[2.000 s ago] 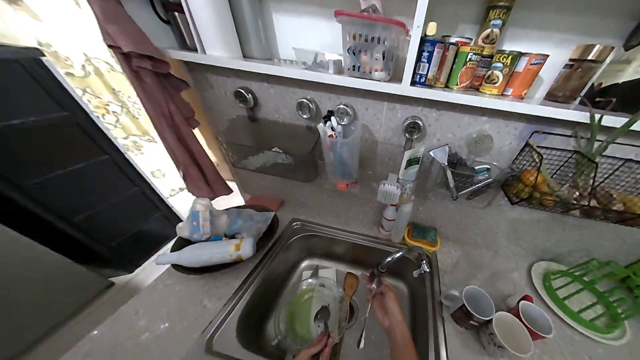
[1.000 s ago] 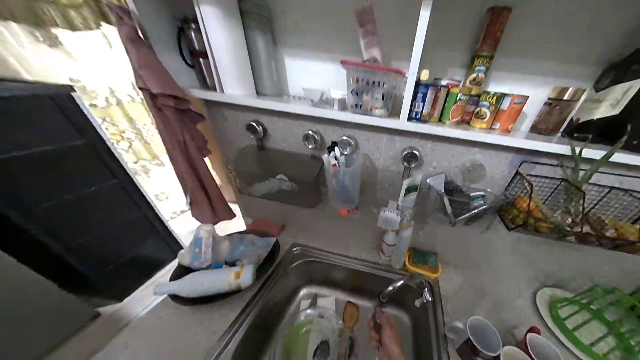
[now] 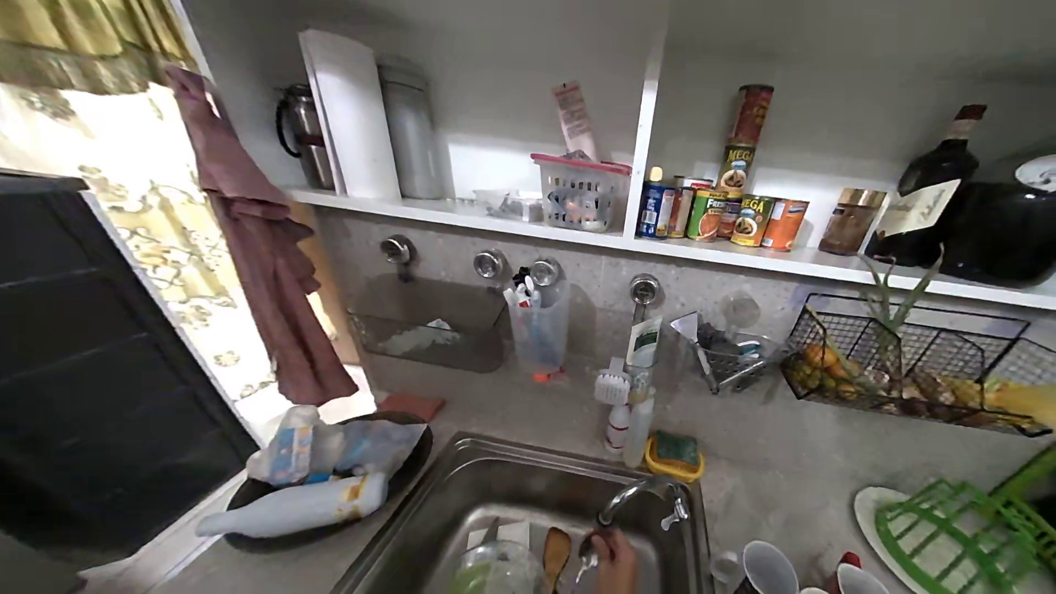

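Observation:
Under the spout of the chrome faucet (image 3: 639,488), my right hand (image 3: 615,561) is closed on a metal spoon (image 3: 586,553), at the lower middle of the head view. Left of it in the steel sink (image 3: 528,470) lie a wooden spoon (image 3: 557,554) and a clear bowl (image 3: 495,569) with something green in it. My left hand is out of view below. Part of the right hand is cut off by the bottom edge.
A sponge in a yellow holder (image 3: 675,455) and bottles (image 3: 639,429) stand behind the sink. Mugs (image 3: 769,568) and a plate (image 3: 874,511) with a green rack (image 3: 949,528) are at right. A dark basin (image 3: 417,462) holding plastic bottles sits at left.
My left hand, seen two seconds ago low in the sink with a spoon, has left the view. My right hand remains by the spout. The view has tilted upward.

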